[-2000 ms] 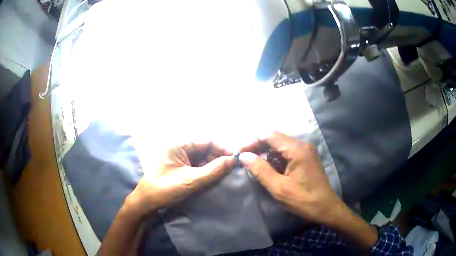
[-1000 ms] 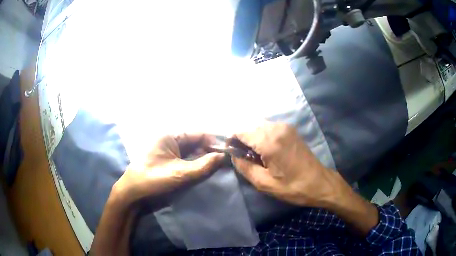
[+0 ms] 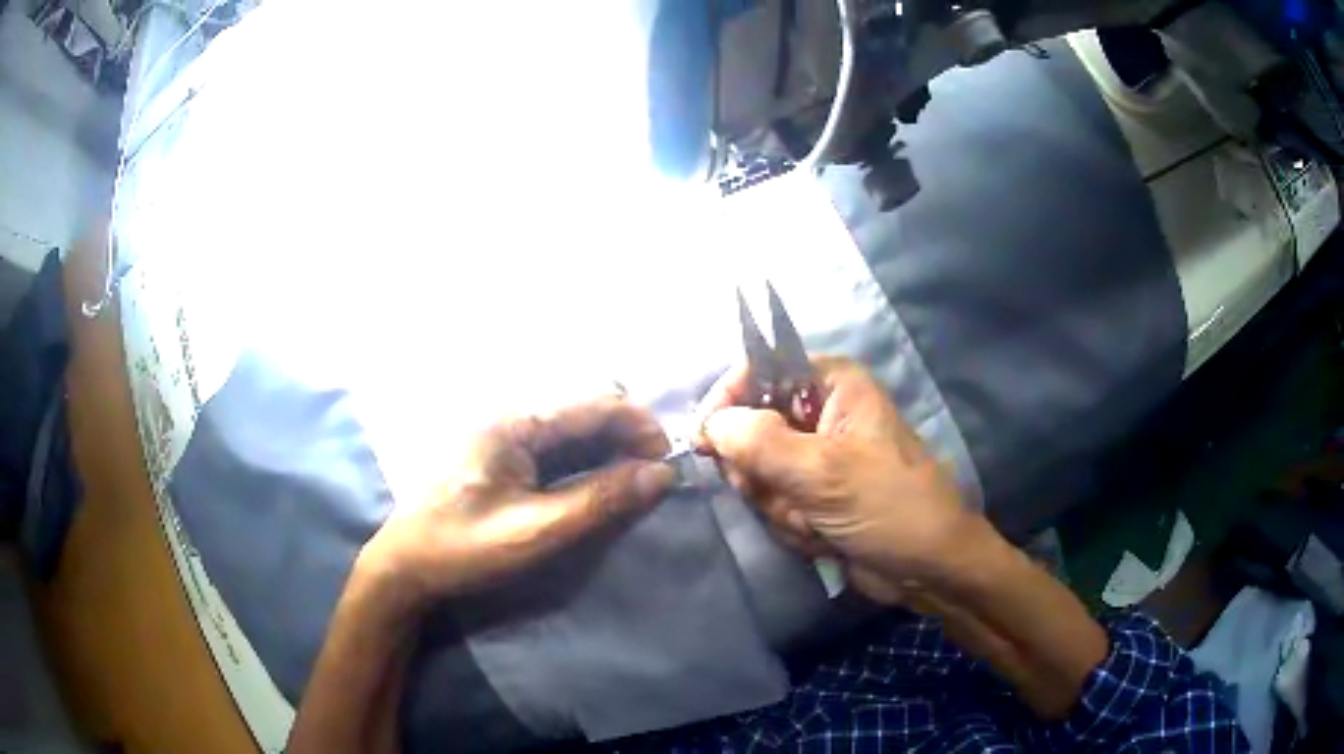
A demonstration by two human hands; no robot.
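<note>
A grey two-tone garment panel point(image 3: 1017, 251) lies before me, its light middle washed out by the lamp. A small light grey pocket piece point(image 3: 627, 619) hangs below my fingers. My left hand point(image 3: 501, 508) pinches the cloth edge between thumb and fingers. My right hand point(image 3: 848, 479) pinches the cloth beside it with thumb and forefinger. It also holds small trimming snips point(image 3: 774, 346) in the palm, their two pointed blades apart and pointing up, away from the cloth edge. What exactly lies between the fingertips is too small to tell.
The sewing machine head point(image 3: 789, 74) with a round knob point(image 3: 889, 180) is above the work. The pale machine table point(image 3: 184, 457) has a wooden-coloured edge point(image 3: 111, 560) at left. A blue checked sleeve point(image 3: 1164, 692) is at lower right. Cloth scraps point(image 3: 1150, 563) lie on the green floor.
The snips, at the cloth between my fingertips a second ago, now stand up in my right hand with blades apart. The machine head appears further left and higher in the view.
</note>
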